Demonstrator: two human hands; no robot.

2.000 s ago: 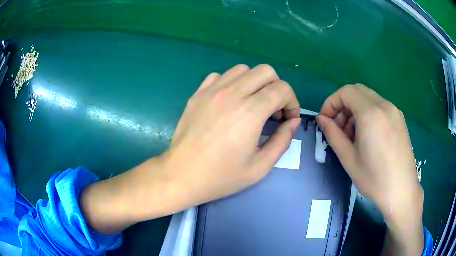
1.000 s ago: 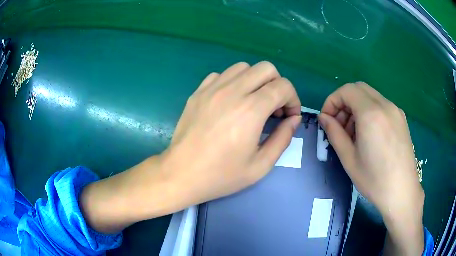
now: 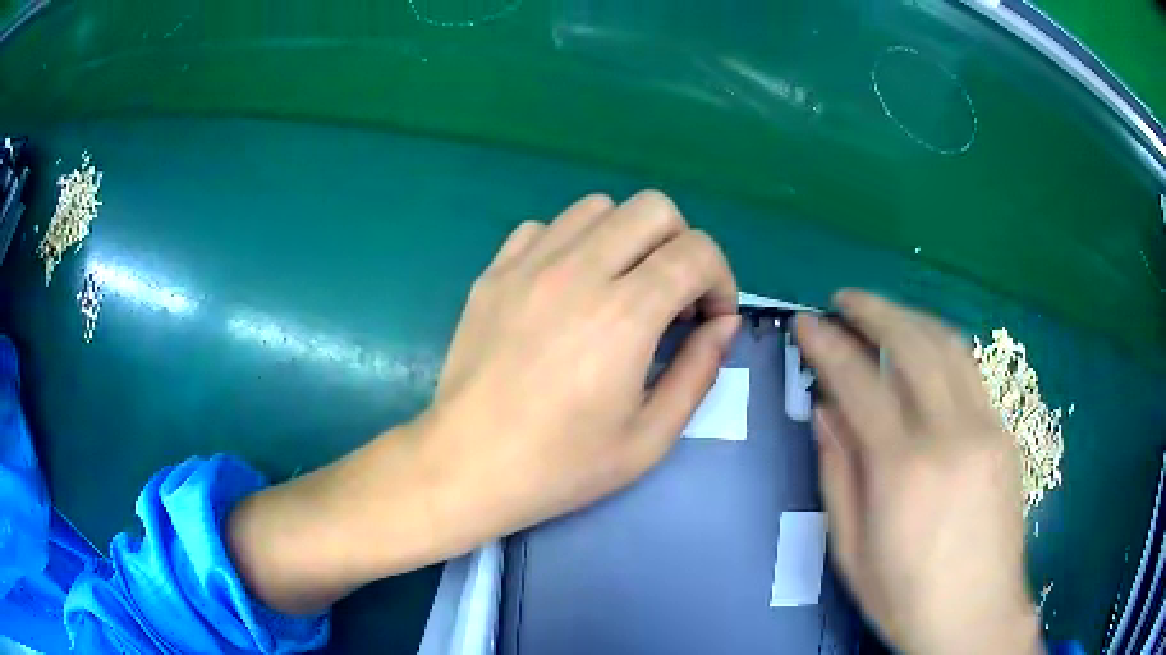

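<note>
A dark back cover (image 3: pixel 639 550) with white adhesive patches (image 3: pixel 799 559) lies in front of me, its top edge away from me. White interleaf sheets (image 3: pixel 467 601) show beside and beneath it. My left hand (image 3: pixel 575 352) lies across its upper left, thumb and index finger pinched at the top edge; whether a small part is between them cannot be seen. My right hand (image 3: pixel 914 461) is blurred over the cover's right side, fingers bent near the upper right corner; its fingertips are too blurred to show any part.
A pile of small pale parts (image 3: pixel 1023 416) lies right of my right hand. A similar pile (image 3: pixel 73 215) lies far left, with small bits (image 3: pixel 90 301) below it. Stacked covers (image 3: pixel 1142 589) stand at the right edge. A pale rail (image 3: pixel 1087 64) borders the green bench.
My right hand has moved down from the top edge and its pinch has changed, uncovering the right pale pile. My left hand keeps its pinch. The view has shifted slightly.
</note>
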